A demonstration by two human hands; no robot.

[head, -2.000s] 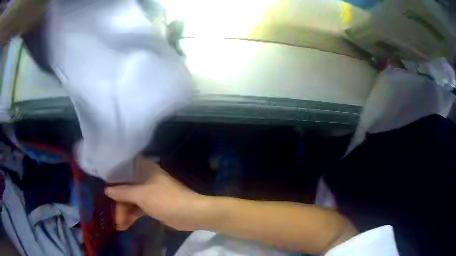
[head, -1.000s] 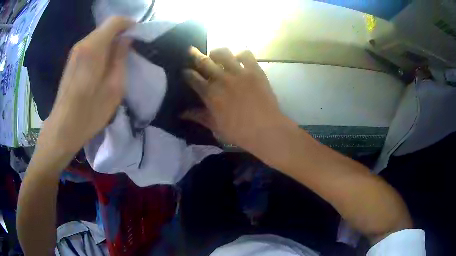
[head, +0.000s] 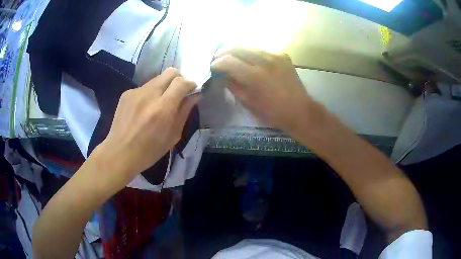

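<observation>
Joined pieces of pale and black cloth (head: 121, 38) lie on the pale table at the left and hang over its front edge. My left hand (head: 151, 114) pinches the edge of the pale cloth between thumb and fingers. My right hand (head: 265, 86) is close to its right and holds the same cloth by a dark-edged part. Bright glare hides the cloth just beyond my fingertips. The presser foot and needle cannot be made out.
The table's green edge (head: 263, 143) has ruler-like marks. A red basket (head: 134, 217) with cloth is below at the left. Pale and black cloth (head: 427, 126) lies at the far right. A glowing white panel (head: 384, 4) shows at the top right.
The joined pieces have been spread out flatter on the table at the left. Both hands have come together at the cloth's edge; the left hand has moved right and lower.
</observation>
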